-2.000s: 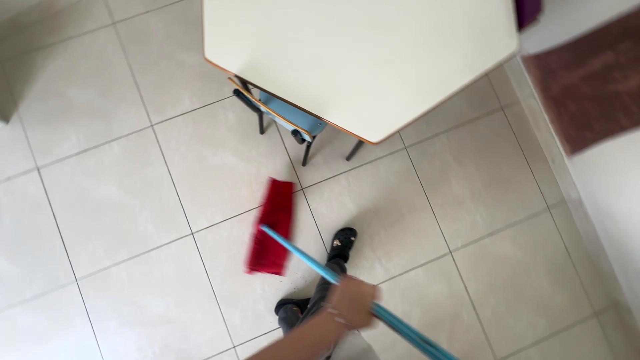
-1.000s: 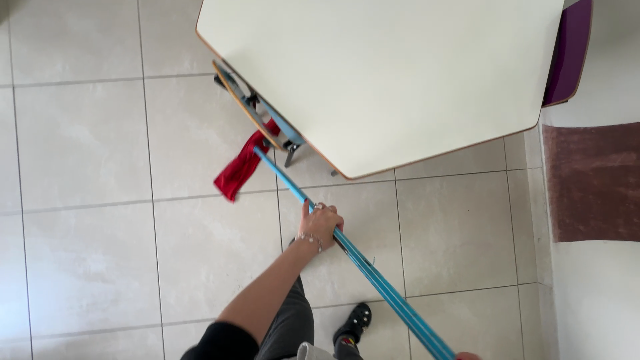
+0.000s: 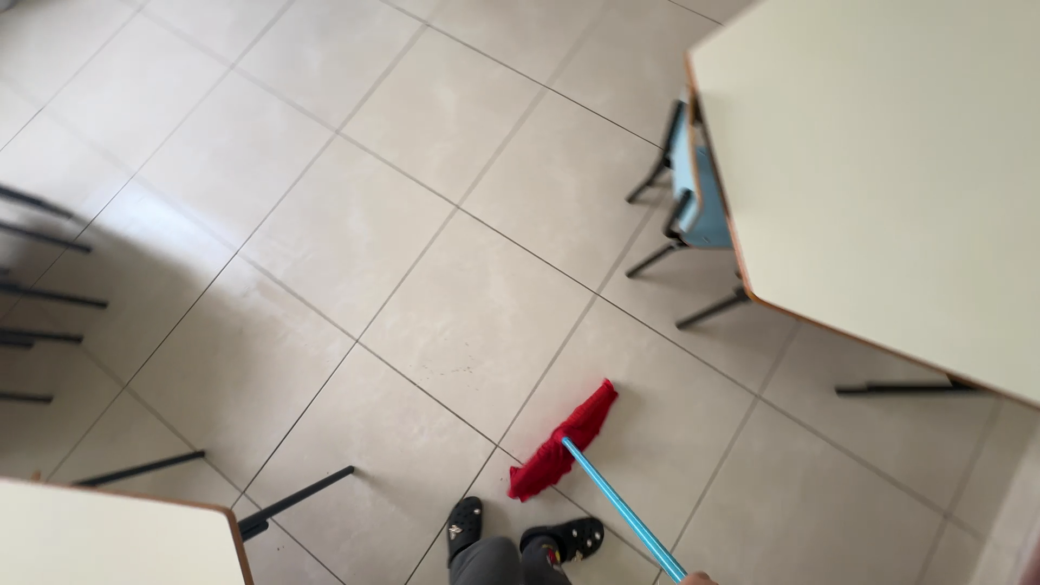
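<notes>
A flat mop with a red fabric head (image 3: pixel 562 443) lies on the tiled floor, in front of and beside my feet in black clogs (image 3: pixel 569 538). Its light blue handle (image 3: pixel 621 504) slants down to the bottom edge of the view. There, only a small part of a hand shows, closed around the handle; it appears to be my left hand (image 3: pixel 697 578). The arm behind it is cut off by the frame. My right hand is out of view.
A cream-topped table (image 3: pixel 877 187) stands at the right, with a small light blue chair (image 3: pixel 705 199) tucked against it. Another tabletop (image 3: pixel 114 536) juts in at bottom left, its dark legs over the floor. Several dark furniture legs (image 3: pixel 53 294) show at the left edge. Small dark specks (image 3: pixel 455 370) dot the floor.
The mop head has moved away from the blue chair, beside which it lay a second ago, to near my feet. The view has swung toward the left.
</notes>
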